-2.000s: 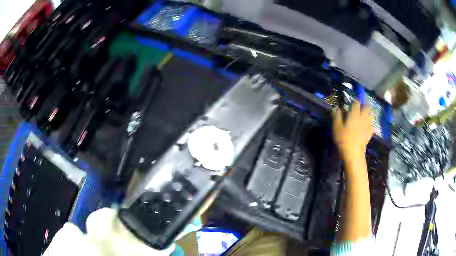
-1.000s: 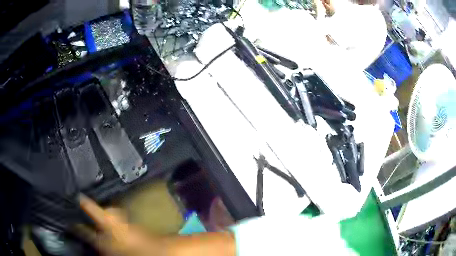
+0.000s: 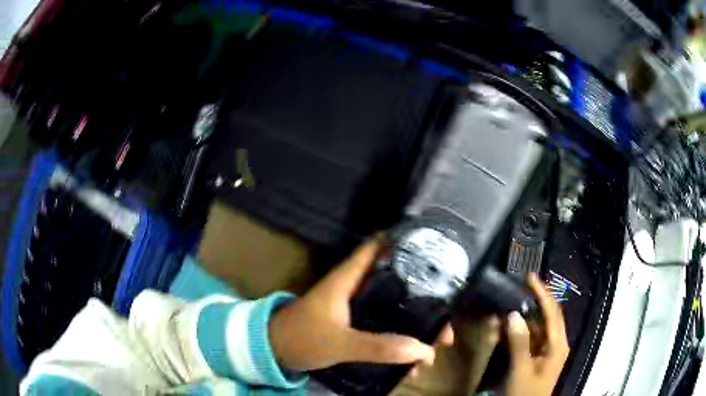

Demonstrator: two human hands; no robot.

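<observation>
A long black lock panel (image 3: 484, 166) lies back side up in front of me, slanting to the upper right. A round silver disc (image 3: 431, 263) sits on its lower half. My left hand (image 3: 333, 321) grips the panel's lower end, thumb along the near edge. My right hand (image 3: 536, 340) is at the panel's lower right, fingers curled round a dark cylindrical part (image 3: 503, 294); the image is blurred there and the part's full shape is hidden.
Another lock panel (image 3: 528, 240) lies to the right, with thin silver pins (image 3: 563, 286) beside it. Blue-edged bins (image 3: 596, 100) stand at upper right. A white table (image 3: 627, 340) is at right, a blue crate (image 3: 155, 255) at left, and finished black panels fill the upper left.
The view swung to the right table and back. The panel with the disc now lies further right. My right hand has moved from the bins to the panel's lower end and holds a dark part.
</observation>
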